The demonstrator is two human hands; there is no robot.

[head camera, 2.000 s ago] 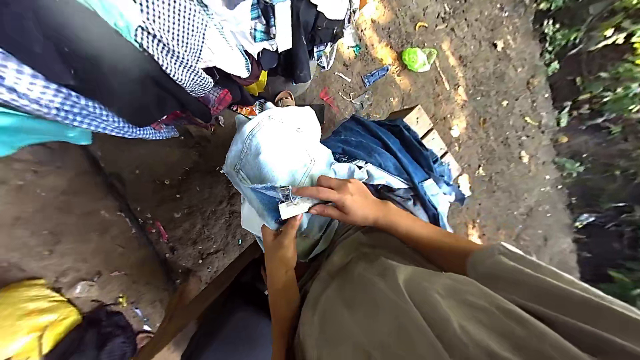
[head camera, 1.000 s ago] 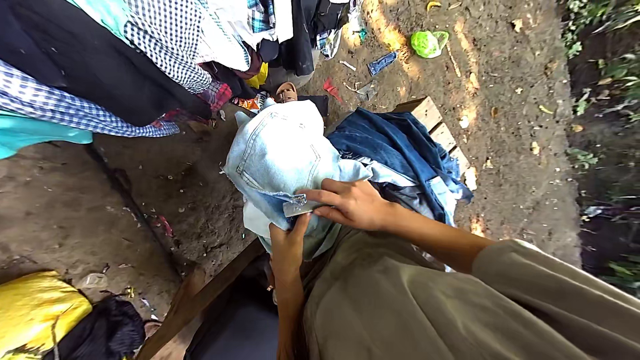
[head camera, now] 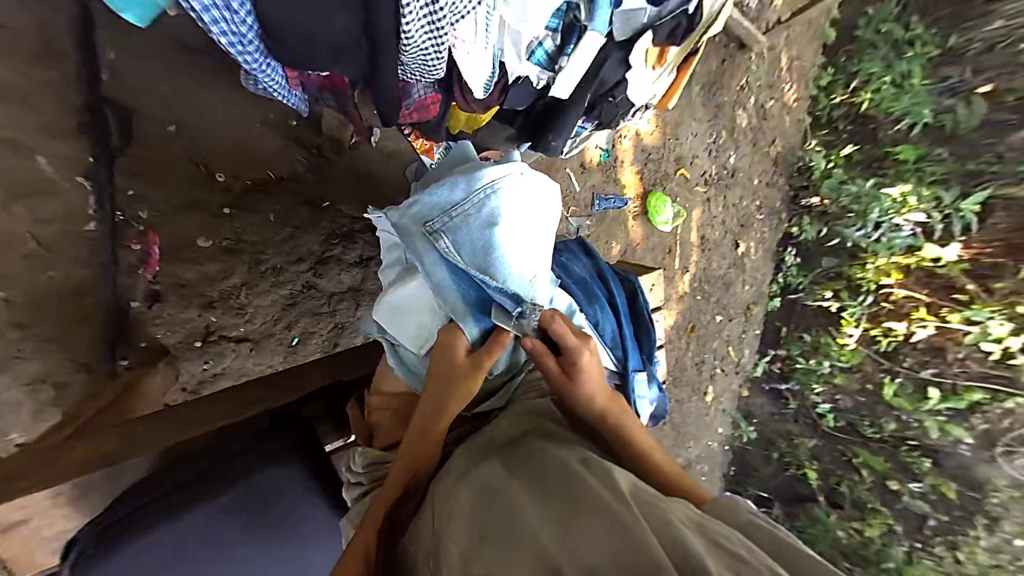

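Note:
A light blue denim garment [head camera: 480, 216] with stitched seams lies bunched over my lap. My left hand [head camera: 456, 364] grips its lower edge, thumb pointing toward a small greyish, blade-like flat piece [head camera: 512, 320]. At the right end of that piece my right hand [head camera: 568, 360] pinches with thumb and fingers, close to a frayed bit of the denim. Whether the piece is metal or a label, I cannot tell. Darker blue denim [head camera: 608, 304] lies to the right of the light garment, partly under it.
Many hanging or heaped clothes [head camera: 432, 48] line the top. A wooden slatted piece [head camera: 648, 284] shows beside the dark denim. A green plastic bag [head camera: 664, 210] and a denim scrap [head camera: 610, 202] lie on the dirt ground. Plants [head camera: 904, 240] grow at right; a dark seat-like surface [head camera: 216, 496] is lower left.
My right hand has gone from reaching across the small flat piece with extended fingers to pinching its right end from below. The view has shifted and turned.

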